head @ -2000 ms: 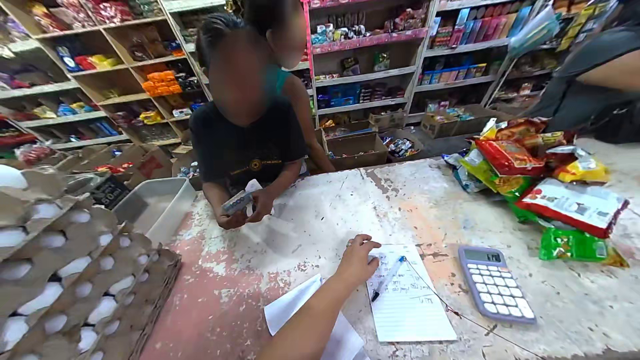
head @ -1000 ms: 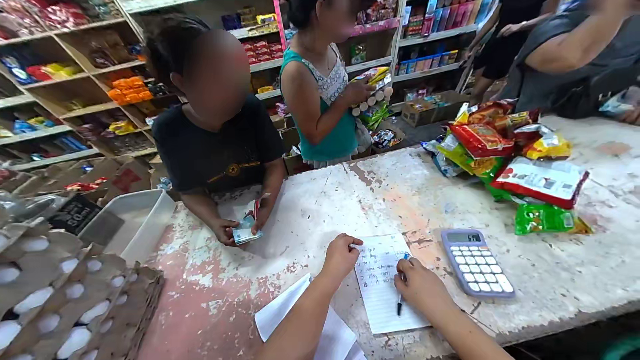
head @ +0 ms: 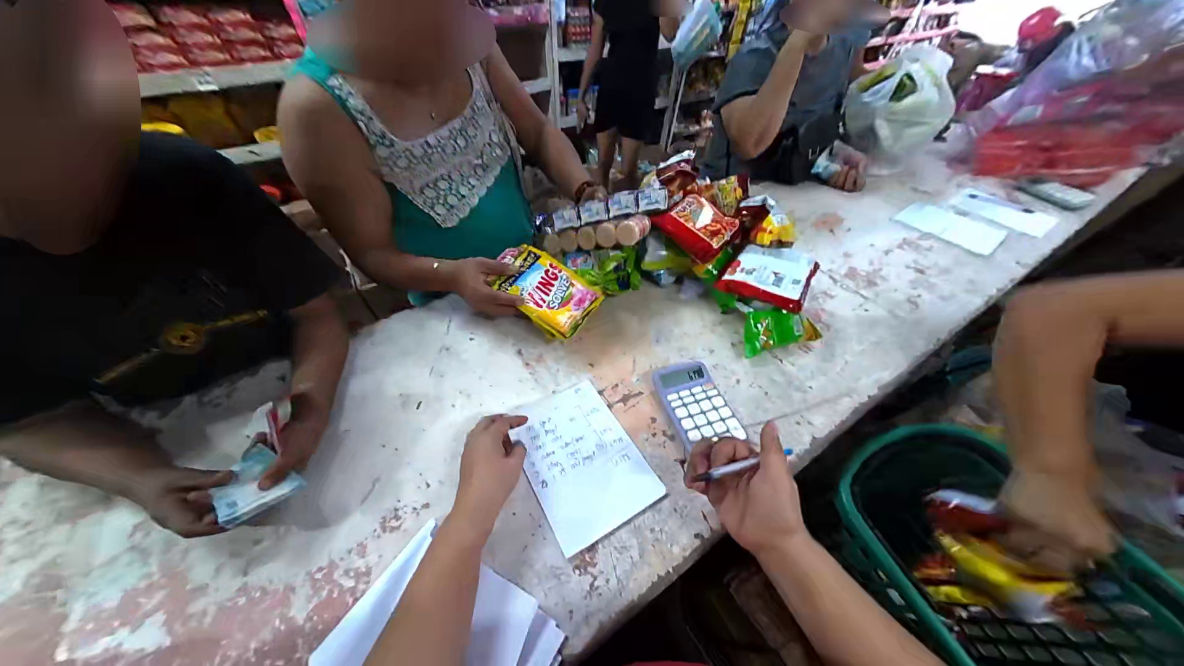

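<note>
A handwritten sheet of paper (head: 592, 467) lies on the worn painted counter (head: 388, 388). My left hand (head: 492, 453) rests at its upper left edge, fingers bent, with nothing visible in it. My right hand (head: 754, 481) is palm up and holds a pen (head: 740, 465) across the fingers, just below a light purple calculator (head: 698, 403). More white sheets (head: 504, 620) lie under and beside my left forearm. Beyond the calculator, snack packets (head: 698, 228) are piled on the counter.
Across the counter, one person holds folded banknotes (head: 252, 490); another holds a yellow detergent packet (head: 555, 291) and a strip of small packs (head: 597, 222). At right, a person's blurred hand reaches into a green basket (head: 911, 573) of packets. Papers (head: 951, 228) and plastic bags (head: 899, 97) lie farther along.
My right hand has come off the sheet towards the calculator, turning palm up with the pen. The person in green has come to the counter with packets. The view has swung right.
</note>
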